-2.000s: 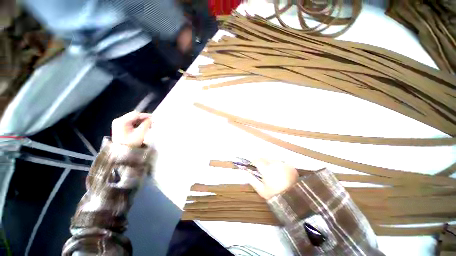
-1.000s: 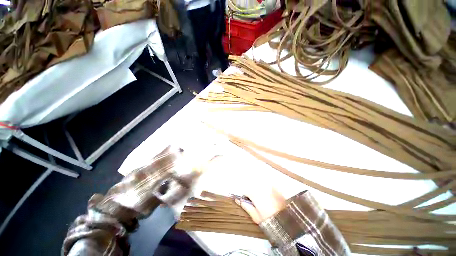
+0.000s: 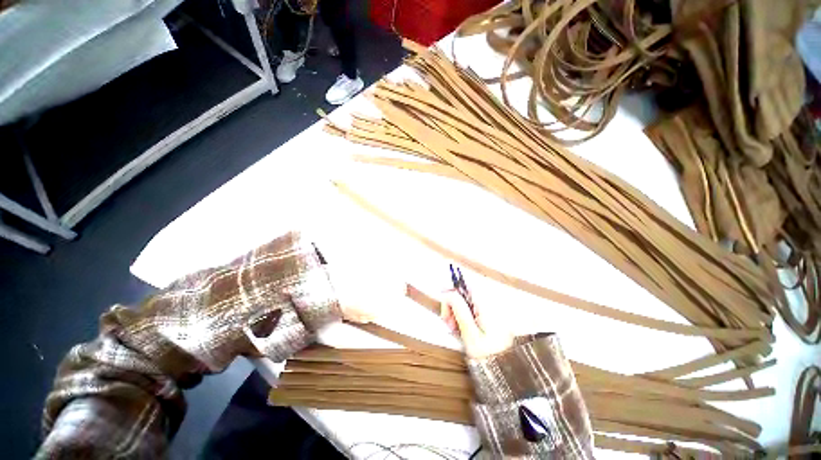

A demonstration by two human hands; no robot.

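Note:
My right hand holds small dark thread snips, blades pointing up, over the near bundle of straps. A short strap end shows just left of its fingers. My left arm reaches in from the left; beyond the cuff, the left hand is washed out against the white table, so its fingers and hold cannot be made out. Another strap runs from near that cuff towards the right wrist. A single loose strap curves across the table above my right hand.
A far pile of straps fans across the white table. Coiled straps and brown fabric pieces lie at far right. Thin cords lie at the near edge. A red crate, a metal-framed table and a person's feet are beyond.
The view has shifted. My left arm has come from beyond the table's left edge to over the table, near the bundle. My right hand has lifted slightly, with the snips now pointing up.

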